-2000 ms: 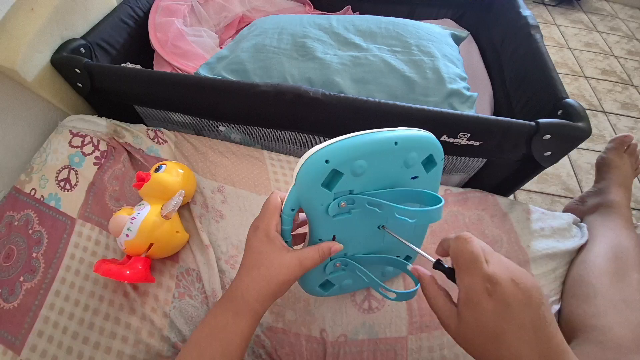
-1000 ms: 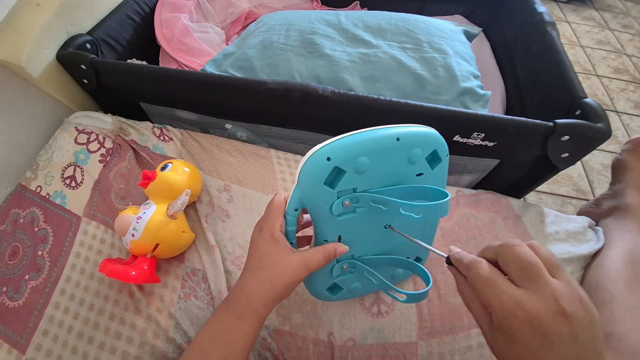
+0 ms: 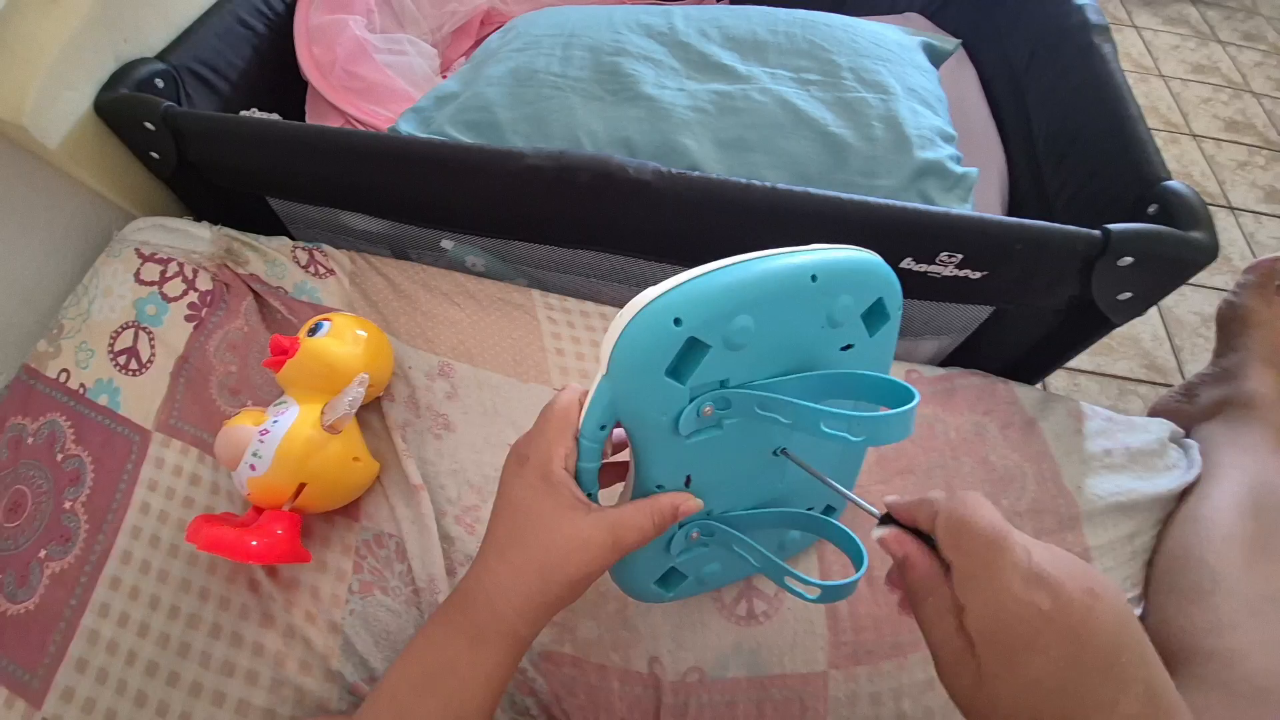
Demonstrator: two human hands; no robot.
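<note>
My left hand (image 3: 560,520) grips the side of a blue plastic toy panel (image 3: 745,350) by its handle opening, with the thumb on the back face. The panel stands tilted, its back toward me and a white front edge showing. Two blue loop straps, an upper one (image 3: 830,400) and a lower one (image 3: 780,550), are screwed to it. My right hand (image 3: 1010,590) holds a screwdriver (image 3: 835,480) by its dark handle, mostly hidden in the fingers. The screwdriver's tip sits in a hole near the middle of the back, between the straps.
A yellow plastic duck toy (image 3: 330,440) with red feet lies at left on the patterned bedsheet (image 3: 450,440). Beyond the bed stands a black playpen crib (image 3: 600,190) holding a blue pillow (image 3: 680,90) and pink netting (image 3: 370,60). A bare leg (image 3: 1220,480) is at right, over a tiled floor.
My right hand's grip on the screwdriver has shifted, with the fingers more closed around the handle than two seconds ago. The tip stays at the same hole, and my left hand keeps its hold.
</note>
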